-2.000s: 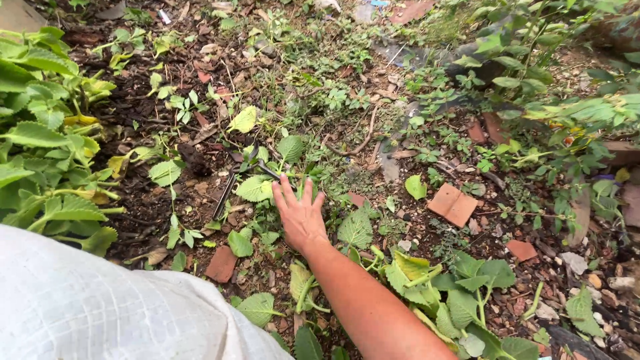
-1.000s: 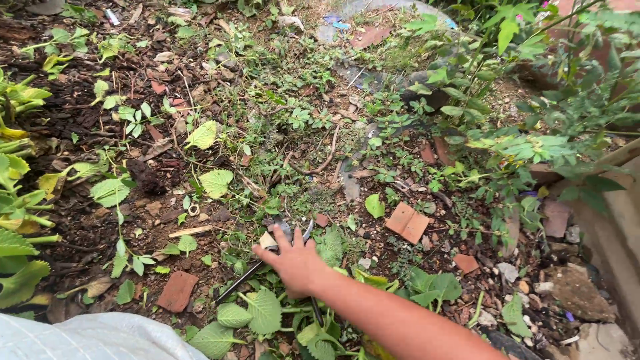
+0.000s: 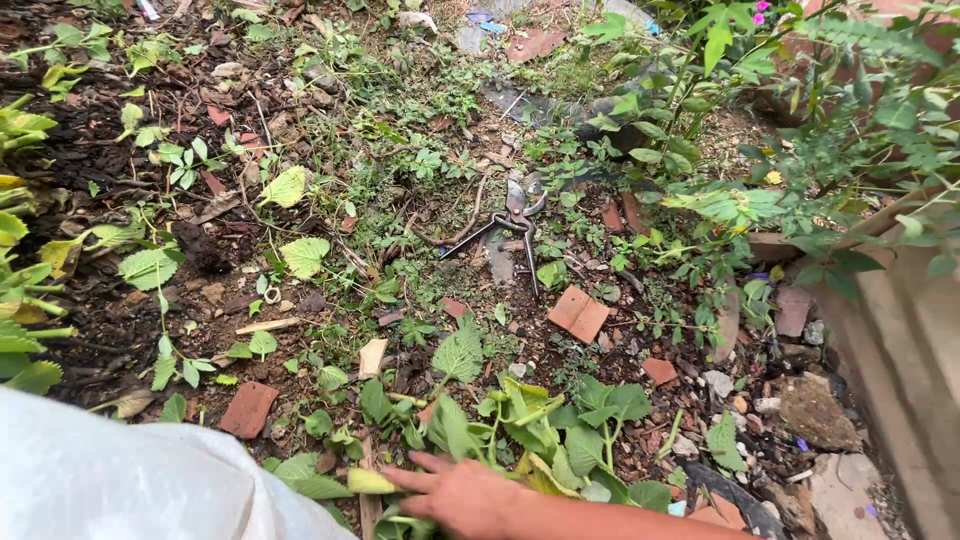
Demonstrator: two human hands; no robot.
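Note:
My right hand [image 3: 461, 495] reaches in from the lower right, fingers spread, over green leafy cuttings at the bottom middle. Its fingertips are beside a yellowish leaf [image 3: 370, 481]; whether they grip anything cannot be told. Metal pruning shears [image 3: 516, 221] lie on the ground beyond the hand, blades and handles apart. More cut leafy stems [image 3: 585, 442] lie to the right of the hand. A white sack or cloth [image 3: 150, 480] fills the lower left. My left hand is out of view.
Broken terracotta pieces [image 3: 579, 313] and a brick fragment [image 3: 249, 409] lie on the soil. Leafy plants [image 3: 15, 300] stand at the left edge, and taller plants [image 3: 720, 150] at the upper right. A concrete edge [image 3: 892, 360] and stones [image 3: 814, 412] border the right side.
One second ago my right hand was at the shears; now they lie farther out on the ground, and the hand is lower, at the cut leaves. The view has shifted.

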